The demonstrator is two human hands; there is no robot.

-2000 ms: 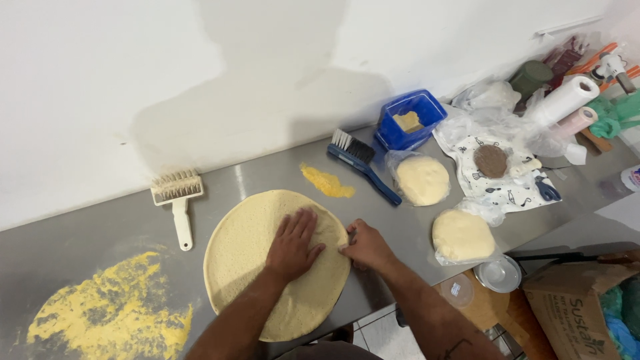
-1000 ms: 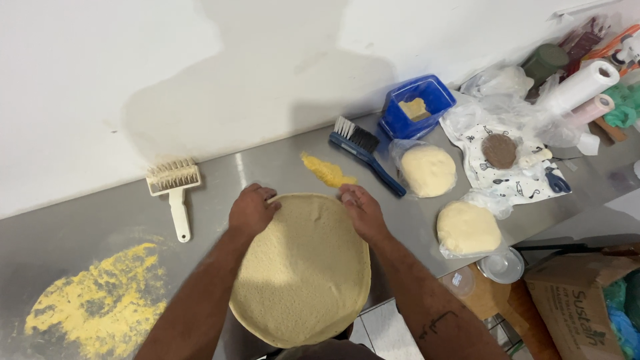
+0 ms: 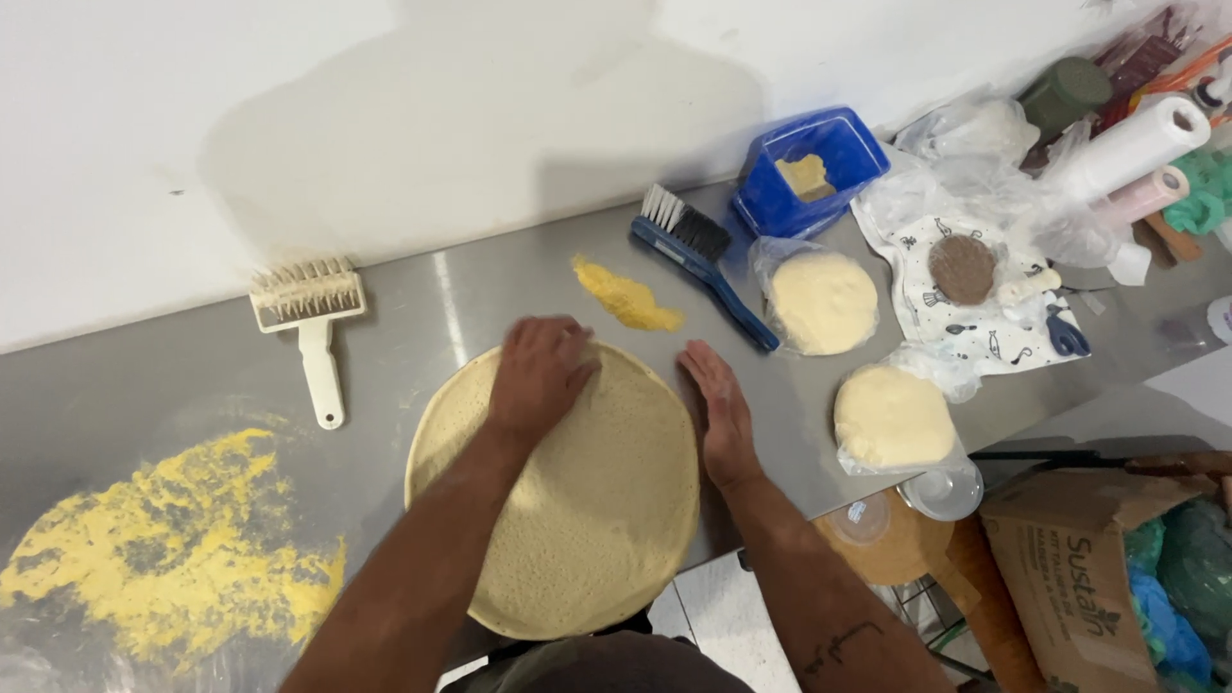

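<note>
A round sheet of rolled dough (image 3: 587, 500) lies on the steel counter, its near edge reaching past the counter's front edge. My left hand (image 3: 544, 371) is over the dough's upper part, fingers bent and slightly blurred; whether it pinches any dough is unclear. Beside the dough's right rim, my right hand (image 3: 720, 414) has its fingers extended and holds nothing. Yellow flour or meal (image 3: 626, 296) forms a small heap just beyond the dough. A white spiked dough docker (image 3: 313, 332) lies to the left, and a blue-handled brush (image 3: 707, 265) rests to the upper right.
Yellow meal (image 3: 173, 549) is spread over the left counter. A blue plastic tub (image 3: 813, 173) stands by the wall. Two wrapped dough balls (image 3: 825, 303) (image 3: 895, 419), a patterned cloth (image 3: 948, 332) and paper rolls (image 3: 1126, 154) are to the right. A cardboard box (image 3: 1049, 568) sits below.
Both hands were at the dough's far rim a second ago. My left hand has moved right, over the dough, and my right hand has come off the rim. The dough sheet now sits farther left.
</note>
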